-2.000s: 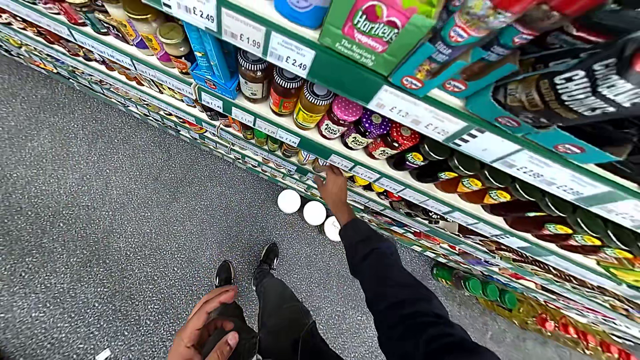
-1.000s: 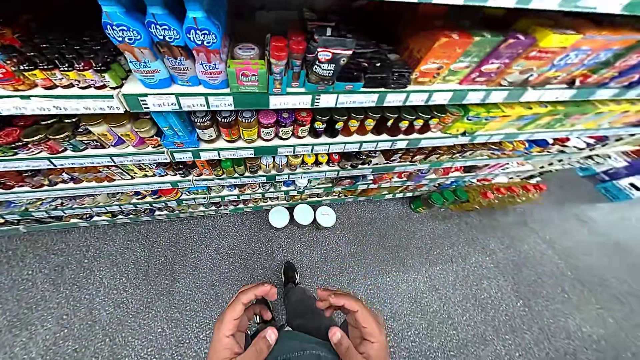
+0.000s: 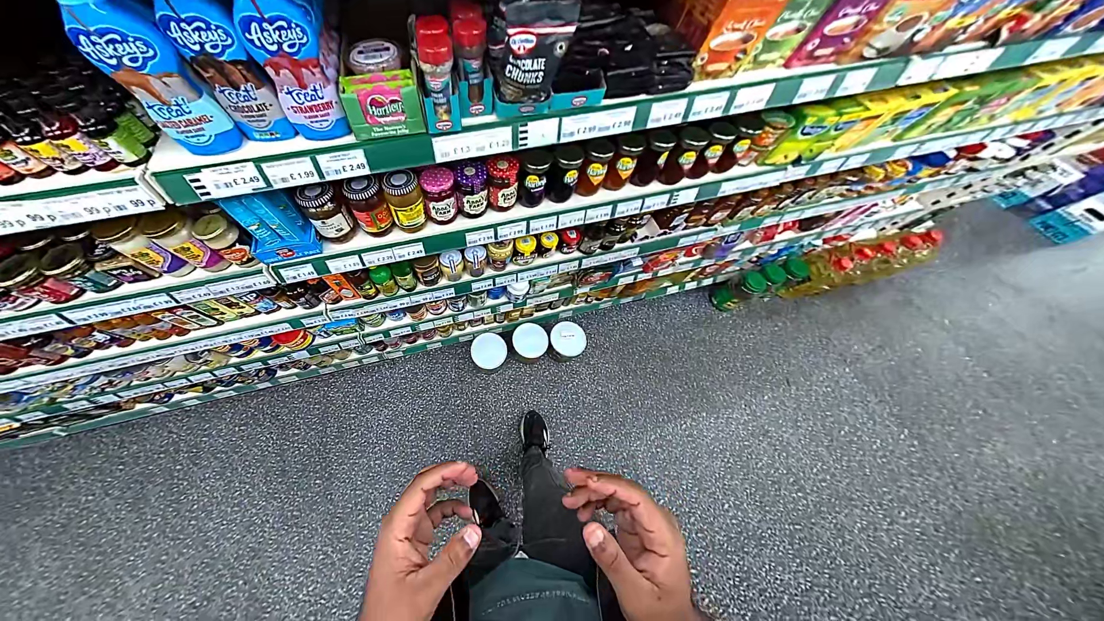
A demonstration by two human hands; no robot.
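Low in the view, my left hand (image 3: 427, 539) is held in front of my body with its fingers curved and apart, holding nothing. My right hand (image 3: 625, 539) mirrors it a short way to the right, likewise holding nothing. The two hands do not touch. Beyond them, on the speckled grey floor, three containers with white round lids stand in a row by the foot of the shelving: a left one (image 3: 489, 351), a middle one (image 3: 530, 341) and a right one (image 3: 568, 339). Their sides are mostly hidden under the lids.
Tiered shop shelving with a green price rail (image 3: 483, 142) spans the view. It bears jam jars (image 3: 438, 194), blue sauce bottles (image 3: 289, 69) and yellow packets (image 3: 862, 121). Bottles with red caps (image 3: 888, 248) and green-capped ones (image 3: 774, 274) stand on the floor at right. A black shoe (image 3: 534, 429) is ahead.
My right hand was reaching to the shelves two seconds ago and has come back beside my left hand in front of my body. The view has turned strongly.
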